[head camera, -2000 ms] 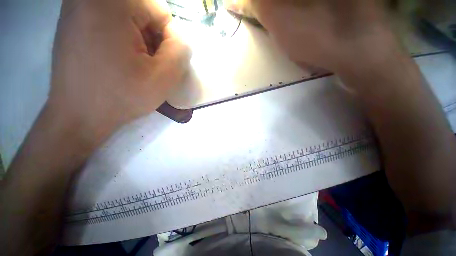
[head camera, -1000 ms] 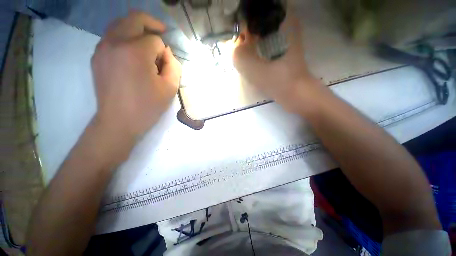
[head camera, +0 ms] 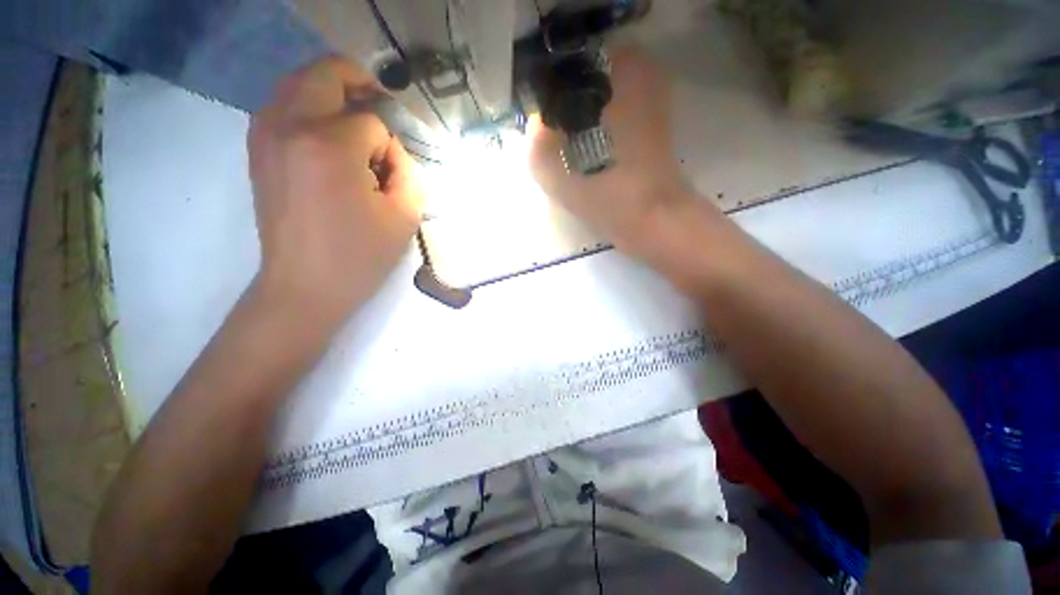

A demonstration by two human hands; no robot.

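Grey-blue cloth lies at the top left, behind my left hand, running towards the needle area. My left hand is curled, left of the brightly lit needle; glare hides its fingertips and whatever they may pinch. My right hand is right of the needle, partly behind the dark machine fitting with its ridged grey knob. Its fingertips are also lost in the glare. The work under the presser foot cannot be made out.
Black-handled scissors lie at the right of the white table. A pale yellow tuft is at the upper right. A brown corner piece marks the bed edge. A worn wooden edge is at left, blue baskets at lower right.
The view has shifted back, showing more of the table, machine fittings and scissors. Both hands appear smaller and remain on either side of the needle.
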